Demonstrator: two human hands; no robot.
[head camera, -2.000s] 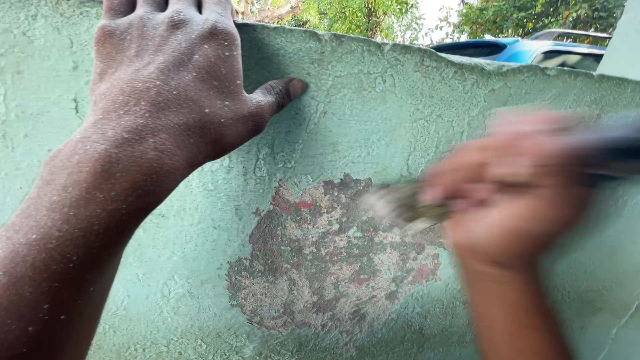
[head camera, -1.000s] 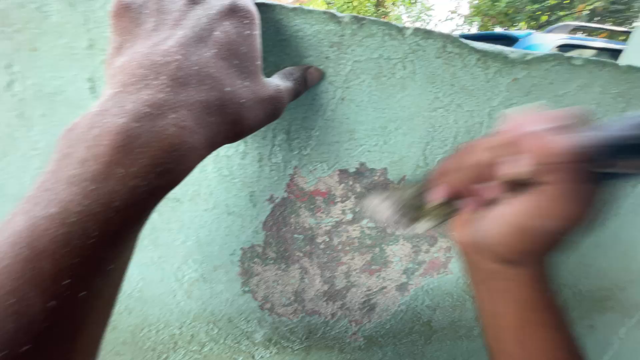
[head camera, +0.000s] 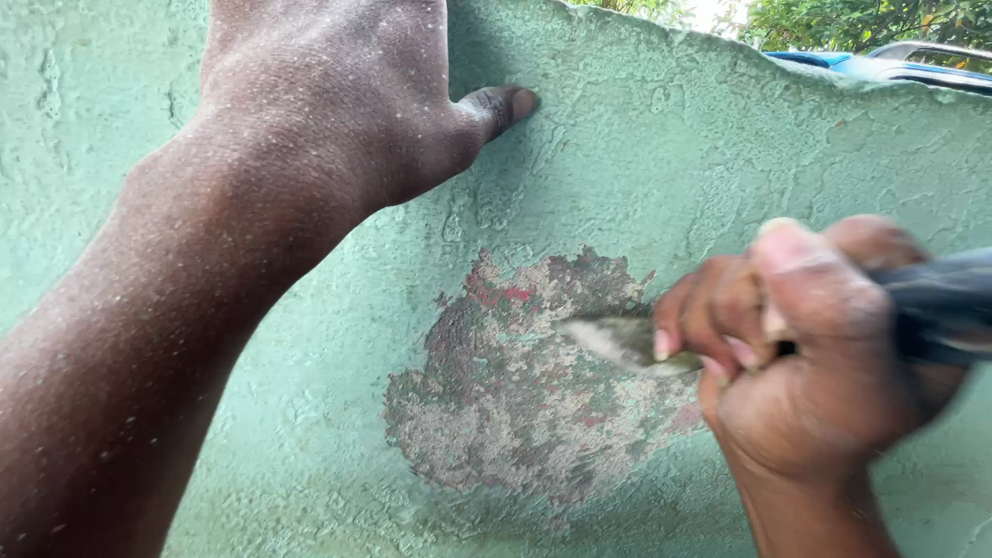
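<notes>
My left hand (head camera: 333, 93), speckled with pale dust, lies against the upper part of a green painted wall (head camera: 310, 403), thumb out to the right; its fingers run out of the frame at the top. At the right, my right hand (head camera: 806, 356) grips a scraping tool with a dark handle (head camera: 945, 302) and a blurred, worn metal blade (head camera: 628, 341). The blade's tip is over the upper right part of a rough bare patch (head camera: 496, 426), where the green paint is gone and grey, brown and red layers show. Whether the tip touches the surface is unclear.
The wall's uneven top edge (head camera: 697, 43) slopes down to the right. Beyond it stand a blue vehicle with a roof rail (head camera: 930, 53) and leafy trees (head camera: 845, 27). Textured green paint surrounds the patch.
My right hand and tool are blurred by motion in the earlier frames, around the same patch. My left hand stays on the wall. The view has shifted so that less shows above the wall.
</notes>
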